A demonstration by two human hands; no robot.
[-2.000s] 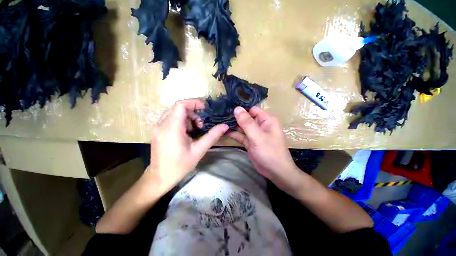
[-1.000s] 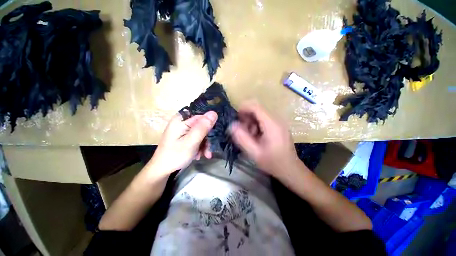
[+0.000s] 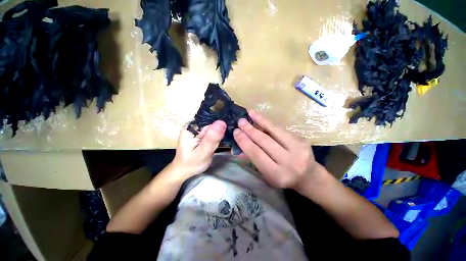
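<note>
My left hand (image 3: 200, 145) and my right hand (image 3: 273, 150) both hold a bunched black part (image 3: 217, 108) with an opening in it, at the bench's front edge. The thumbs and fingers press on its lower side and hide much of it. A black cape part (image 3: 212, 33) with jagged tips lies behind it, cut off by the top edge. A white glue bottle (image 3: 329, 50) with a blue nozzle lies to the right. A white marked strip (image 3: 312, 92) lies just in front of the bottle.
The tan bench top (image 3: 276, 56) has shiny patches. A row of black cape parts (image 3: 56, 61) lies at the left, a tangled black heap (image 3: 386, 66) at the right, with a yellow bit (image 3: 427, 86) at its edge. Cartons (image 3: 43, 204) and blue bins (image 3: 409, 209) stand below.
The held part has been turned, so its opening now lies at the upper left. My right hand has come to rest against it with fingers laid together.
</note>
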